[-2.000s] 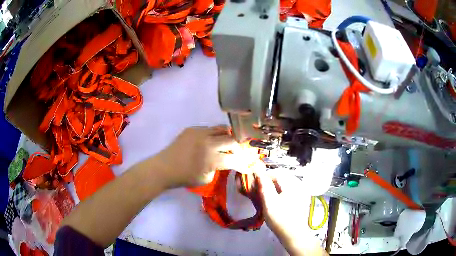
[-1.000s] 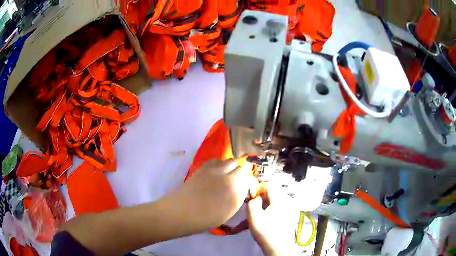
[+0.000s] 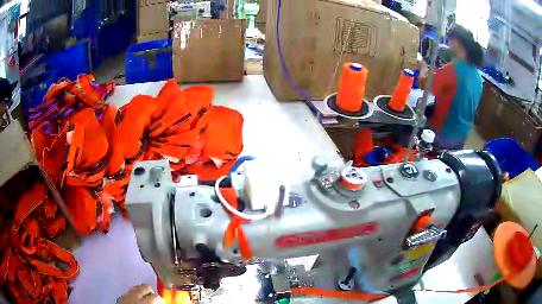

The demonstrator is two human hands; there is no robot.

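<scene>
The sewing machine [image 3: 297, 219] stands across the middle of the view, its needle area [image 3: 193, 279] brightly lit at the lower left. A small part of a hand [image 3: 138, 294], apparently my left, shows at the bottom edge just left of the needle area; its fingers are cut off by the frame. A bit of orange fabric [image 3: 175, 295] lies beside it under the machine head. My right hand is out of the picture. Orange binding tape [image 3: 339, 293] runs from the tape reel [image 3: 514, 255] along the machine's lower side.
A carton [image 3: 16, 155] full of orange loops [image 3: 35, 261] is at left. Bundled orange pieces [image 3: 142, 130] lie behind the machine. Two orange thread cones [image 3: 352, 89] stand behind it. Large cardboard boxes [image 3: 339, 44], a blue bin [image 3: 148, 61] and a person [image 3: 460, 89] are further back.
The view has swung up and right, showing the room, cones and reel. My right hand and most of my left have left the picture, with the scissors and plastic bags.
</scene>
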